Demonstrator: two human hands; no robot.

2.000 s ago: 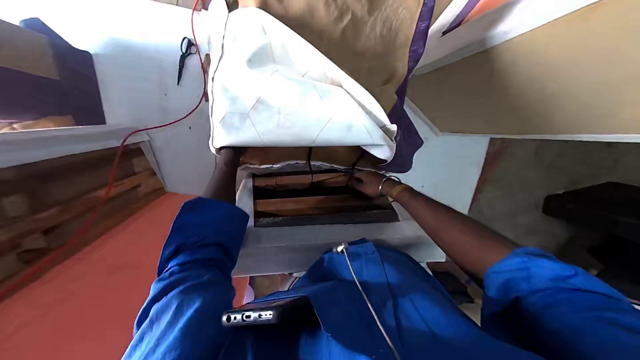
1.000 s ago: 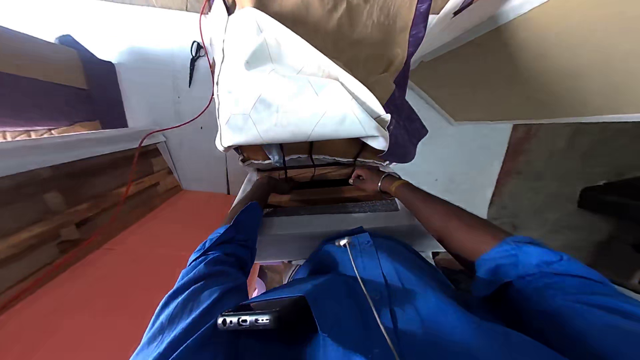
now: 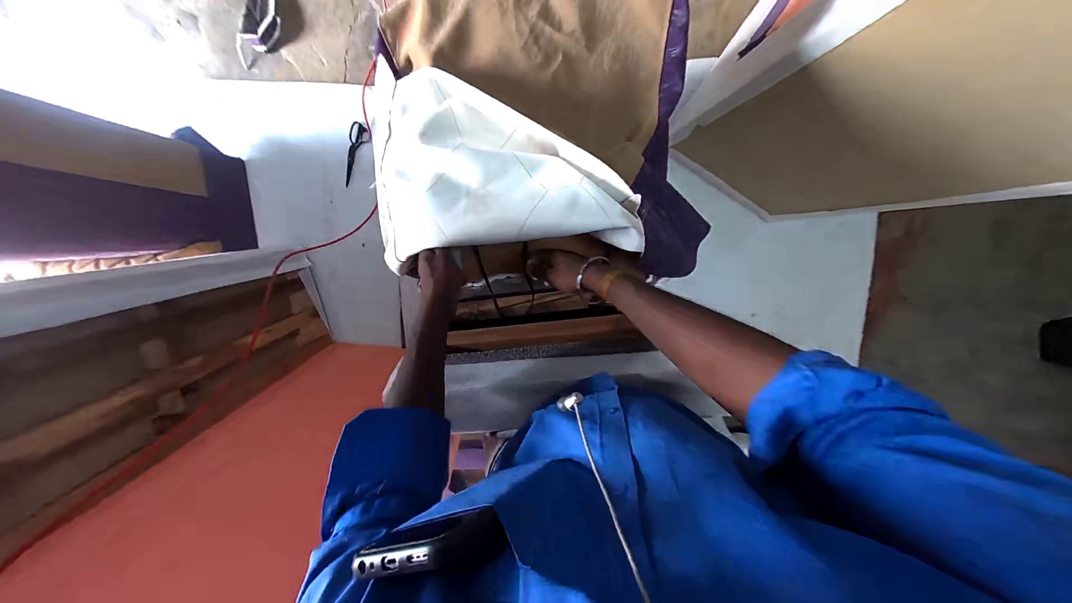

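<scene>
A white quilted-looking cover point(image 3: 502, 184) is folded over tan fabric point(image 3: 553, 75) with purple fabric point(image 3: 670, 222) at its right side. Below its lower edge lies an opening in a wooden frame point(image 3: 544, 332), crossed by thin dark straps or cords point(image 3: 486, 280). My left hand point(image 3: 440, 270) is at the left end of the cover's lower edge, its fingers partly under it. My right hand point(image 3: 561, 270), with a bracelet at the wrist, is at the opening near a dark cord, fingers curled; what it grips cannot be made out.
Black scissors point(image 3: 356, 151) lie on the white surface point(image 3: 310, 167) at the left. A red cord point(image 3: 314, 247) runs across it to a wooden frame point(image 3: 159, 368) beside an orange-red surface point(image 3: 251, 469). A tan panel with a white edge point(image 3: 879, 117) stands at right.
My left hand has moved from over the frame opening up to the left end of the white cover's edge. My right hand has moved up closer to the cover.
</scene>
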